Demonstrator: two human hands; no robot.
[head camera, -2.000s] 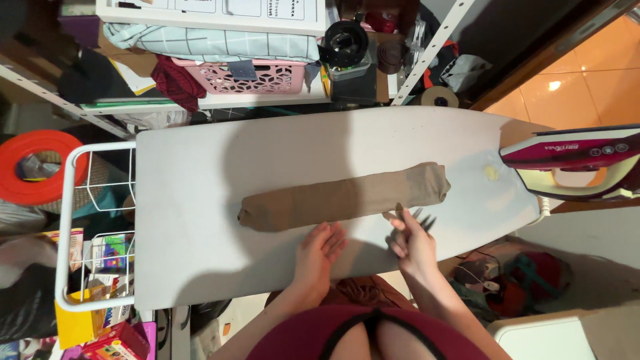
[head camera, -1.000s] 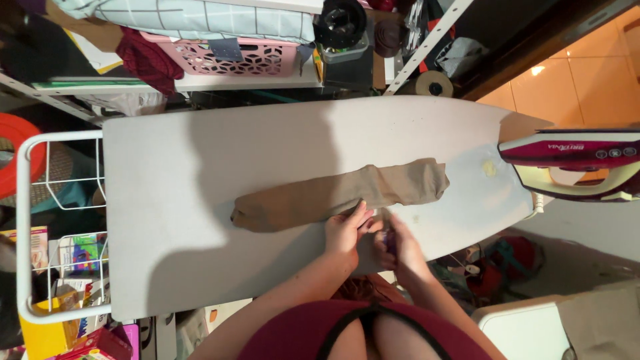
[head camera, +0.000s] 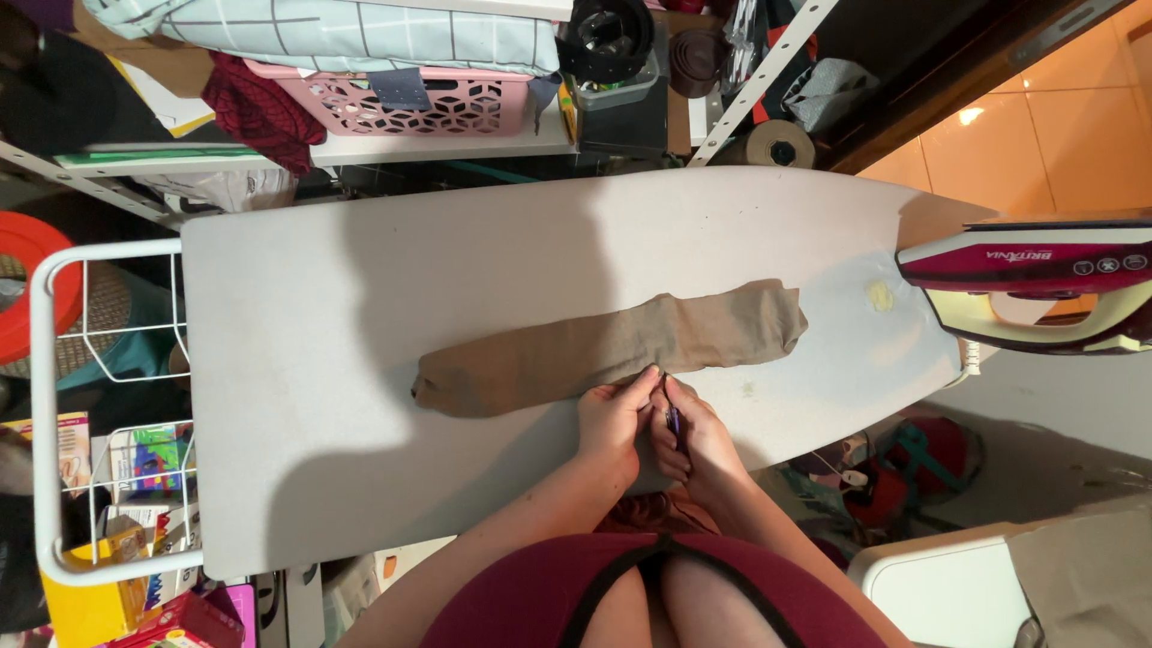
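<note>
A long strip of folded brown fabric (head camera: 603, 351) lies slightly slanted across the pale ironing board (head camera: 288, 297). At its near edge, around the middle, my left hand (head camera: 616, 423) pinches the cloth between thumb and fingers. Close beside it, my right hand (head camera: 693, 427) is closed around a small, slim, dark purplish tool (head camera: 673, 419), with its tip at the same edge of the cloth. The fingers hide most of the tool, so its kind cannot be told.
A maroon and cream clothes iron (head camera: 1035, 279) rests at the board's right end. At the left end is a white wire rack (head camera: 49, 405). Behind the board, a shelf holds a pink plastic basket (head camera: 405, 103). Boxes and a yellow carton (head camera: 94, 589) stand at lower left.
My left hand has moved right and up onto the cloth's near edge. My right hand has come in beside it, and its fingers have closed around the tool.
</note>
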